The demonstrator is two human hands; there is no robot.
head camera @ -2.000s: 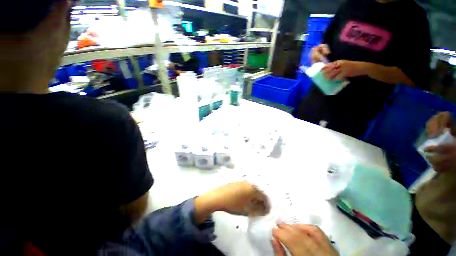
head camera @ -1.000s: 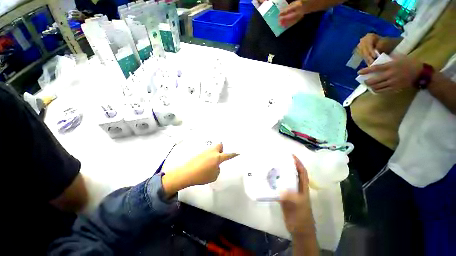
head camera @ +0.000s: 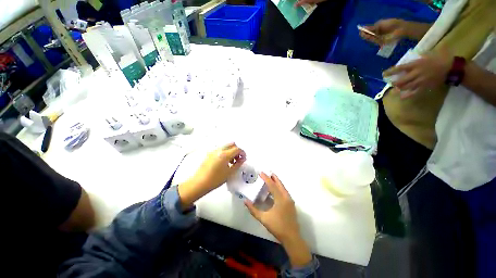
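A white cube socket [head camera: 251, 184] with a round recessed face turned up is near the table's front edge. My right hand [head camera: 276, 210] grips its right and near side between thumb and fingers. My left hand [head camera: 220, 165] is at its upper left corner, with thumb and fingertips pinched together. Whether the left fingertips hold something small cannot be made out. Three more cube sockets [head camera: 148, 136] stand in a row to the left, with pins up on some. More adapters [head camera: 201, 87] stand behind them.
White and teal cartons [head camera: 130, 68] stand at the back left. A teal pad [head camera: 348, 117] with pens and a translucent white bottle [head camera: 351, 172] are at right. Blue crate [head camera: 233, 23] behind. A person's arm is close at left; other people's hands are at right. An orange-handled tool [head camera: 247, 267] lies below the edge.
The cube socket in my right hand has moved left and down towards the table. My left hand, pointing a finger before, is now pinched at the cube's corner. Earlier the view was aimed higher.
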